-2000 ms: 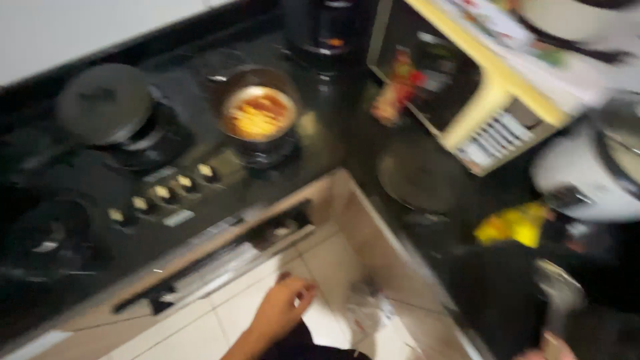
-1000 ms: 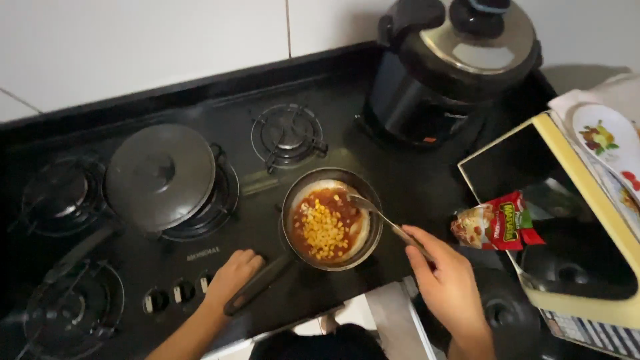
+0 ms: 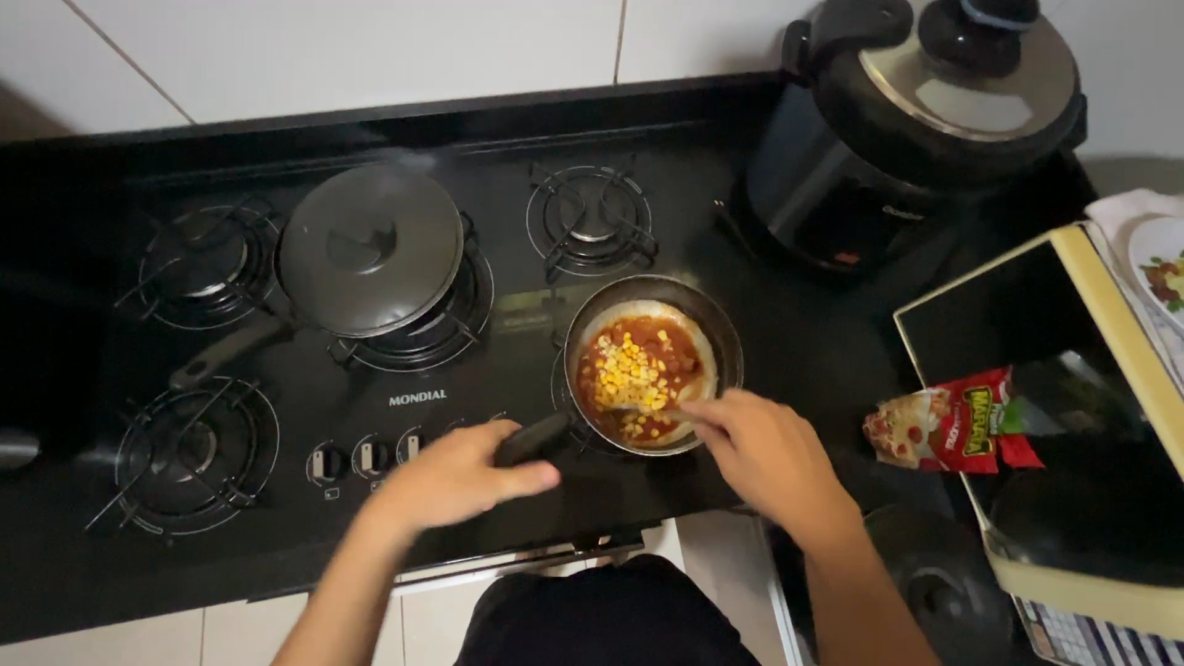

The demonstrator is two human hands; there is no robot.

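Observation:
A small frying pan (image 3: 727, 370) with red sauce and corn kernels (image 3: 634, 370) sits on the front right burner. My left hand (image 3: 472, 474) is at the end of the pan's black handle (image 3: 535, 438), thumb out to the right; whether its fingers close around the handle is hard to tell. At the pan's right front rim, my right hand (image 3: 763, 449) grips a metal spoon (image 3: 661, 413), whose bowl end is down in the sauce and corn. Most of the spoon's handle is hidden by my fingers.
A lidded black pan (image 3: 370, 277) stands on another burner, its handle pointing front left. An electric pressure cooker (image 3: 916, 129) stands at the back right. A red food packet (image 3: 957, 421) lies by a microwave oven (image 3: 1091, 305). Control knobs (image 3: 368, 458) are near my left hand.
My left hand has moved from left of the pan handle to its end. My right hand holds the spoon lower, nearer the pan rim, and the spoon end has shifted toward the pan's front.

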